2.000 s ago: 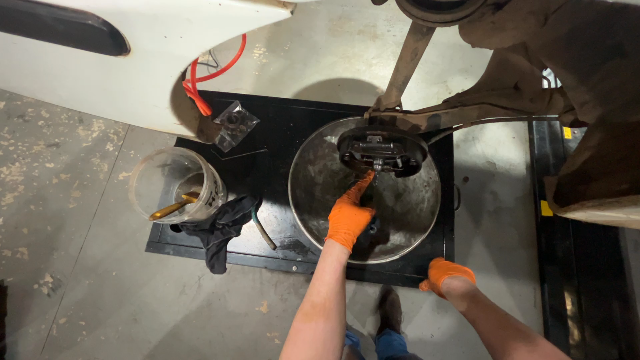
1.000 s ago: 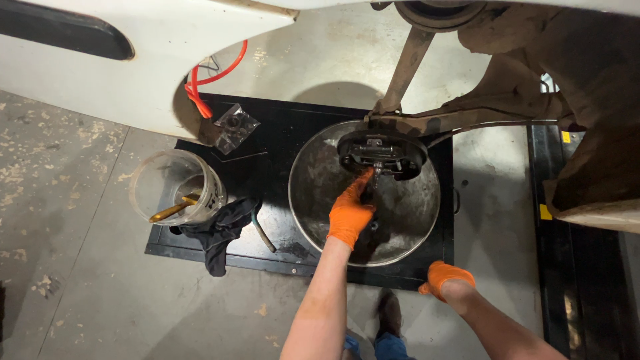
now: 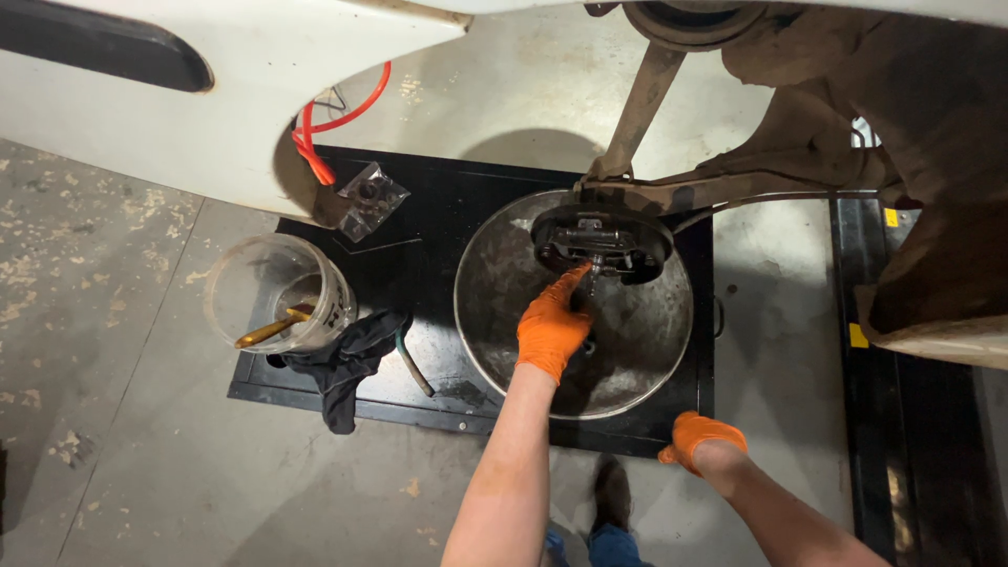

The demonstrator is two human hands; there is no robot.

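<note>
My left hand [image 3: 553,327], in an orange glove, reaches over a round metal pan [image 3: 654,358] with its index finger extended. The fingertip is at the lower middle of a drum brake assembly [image 3: 602,240], which hangs from the vehicle's suspension above the pan. Whether the finger touches a part there is hard to tell. In an orange glove too, my right hand [image 3: 699,442] has its fingers curled at the front right corner of the black metal table [image 3: 441,405]. The exact hold of those fingers is partly hidden.
On the table's left stand a clear plastic bucket [image 3: 276,291] holding a brush [image 3: 272,332], a black cloth [image 3: 346,362], a short tube [image 3: 413,364] and a plastic bag of parts [image 3: 372,202]. A red hose [image 3: 346,118] hangs behind. A suspension arm [image 3: 701,185] crosses the upper right.
</note>
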